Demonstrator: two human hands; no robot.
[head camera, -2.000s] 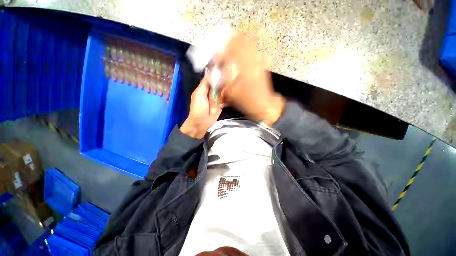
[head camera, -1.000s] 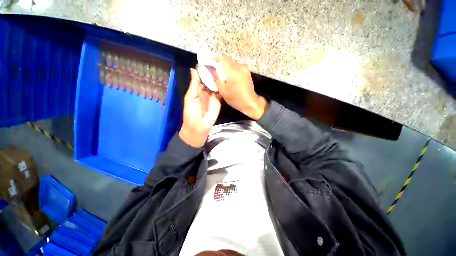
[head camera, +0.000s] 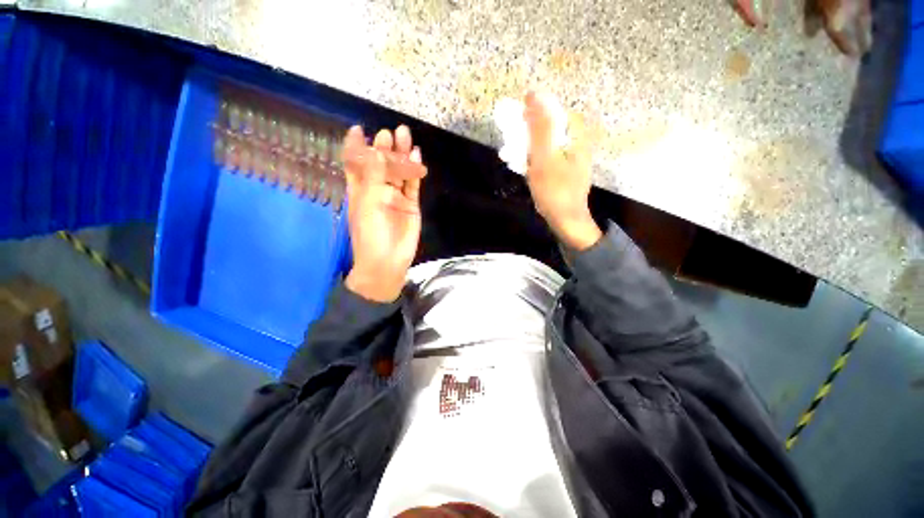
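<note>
My left hand (head camera: 383, 218) is palm up beside the tray's right wall, fingers raised. A slim translucent pinkish piece (head camera: 397, 168) lies across its fingers, hard to tell from the skin. My right hand (head camera: 562, 177) is over the bench's front edge and holds a crumpled white cloth (head camera: 514, 134) between thumb and fingers. The blue tray (head camera: 253, 258) is below the bench edge at left. Finished pieces (head camera: 279, 152) lie in neat close rows at its far end.
The speckled bench (head camera: 648, 91) spans the top. A blue bin (head camera: 905, 116) stands at its right end, with what look like another person's fingers (head camera: 839, 22) beside it. Stacked blue trays (head camera: 137, 470) and cardboard boxes (head camera: 35, 334) are at lower left.
My hands were together around the cloth and have moved apart. My left hand has opened out with the piece on it; my right hand has moved right with the cloth.
</note>
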